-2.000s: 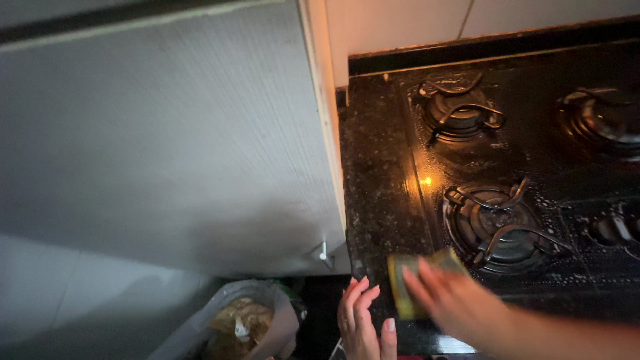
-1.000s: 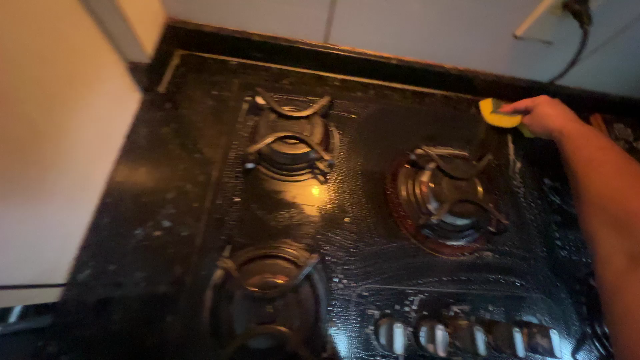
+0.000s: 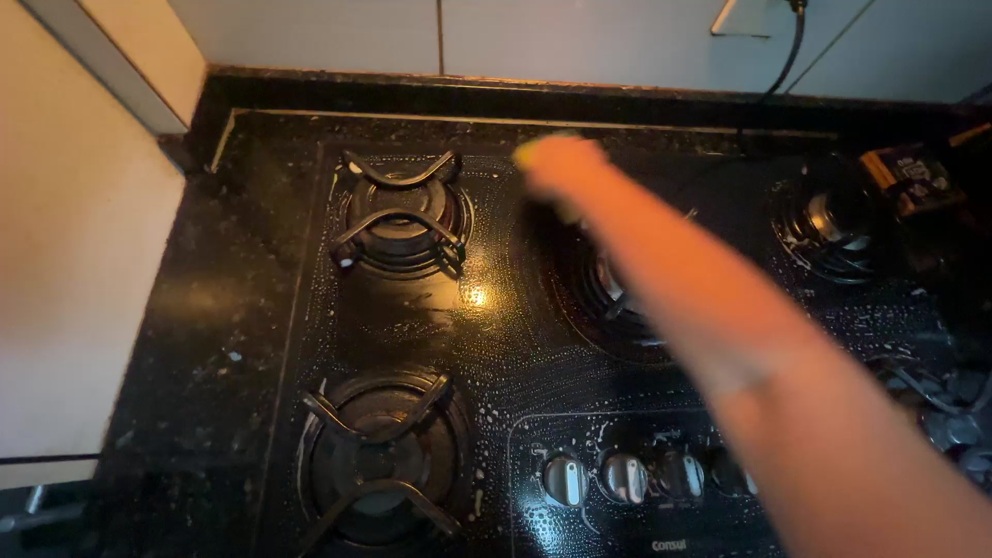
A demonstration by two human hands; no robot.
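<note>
My right hand (image 3: 559, 167), blurred, reaches in from the lower right over the back part of a black glass cooktop (image 3: 403, 322). It is closed around a yellow sponge (image 3: 529, 153), of which only an edge shows. Foam and droplets cover the glass. Left of the hand is the back left burner (image 3: 399, 205) with its wire pan supports; the front left burner (image 3: 380, 465) lies nearer to me. My forearm partly hides the middle burner (image 3: 612, 279). Several control knobs (image 3: 566, 480) sit at the front. My left hand is out of the picture.
A black stone counter (image 3: 201, 325) borders the cooktop, with a pale cabinet (image 3: 70, 256) at its left. Behind stands a tiled wall (image 3: 333, 35) with an outlet and a hanging black cable (image 3: 794, 54). A small box (image 3: 914, 178) bearing writing lies at the back right.
Since one second ago my right hand has moved left along the cooktop's back with the sponge. My left hand, visible two seconds ago, is out of view. The view has shifted right since that first frame.
</note>
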